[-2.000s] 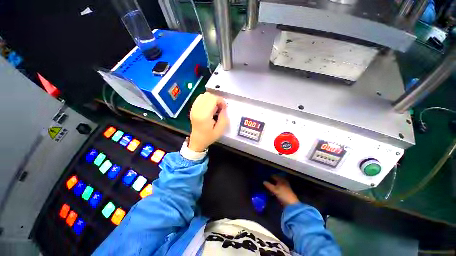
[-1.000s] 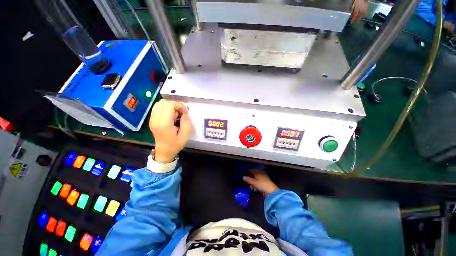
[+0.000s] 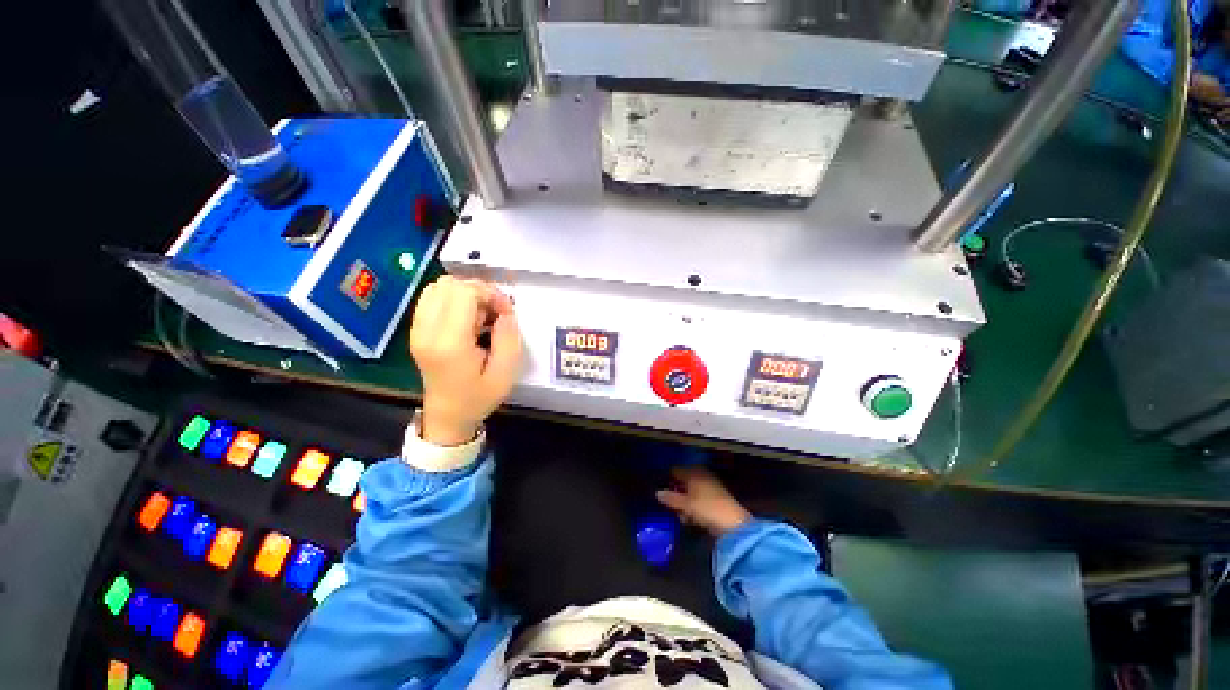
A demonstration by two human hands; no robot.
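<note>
The silver-white press (image 3: 715, 256) stands in front of me, with a pale metal block (image 3: 722, 142) under its upper plate. Its white front panel has two red-digit displays, a red button (image 3: 679, 376) and a green button (image 3: 889, 396). My left hand (image 3: 465, 353) is curled against the panel's left end; what its fingers cover is hidden. My right hand (image 3: 704, 503) is low below the bench edge, fingers bent, beside a small blue-glowing watch (image 3: 656, 539). The dim light does not show whether the fingers touch it.
Left of the press is a blue tester (image 3: 317, 229) with a clear cylinder and a dark watch (image 3: 308, 225) on top. A black tray (image 3: 256, 492) of lit watches lies at lower left. A yellowish hose (image 3: 1106, 290) hangs at right. A person's blue sleeve shows at top right.
Since two seconds ago the view has swung right. The left display's digits have changed, and the tray watches show different colours. Both hands have kept nearly the same places and poses.
</note>
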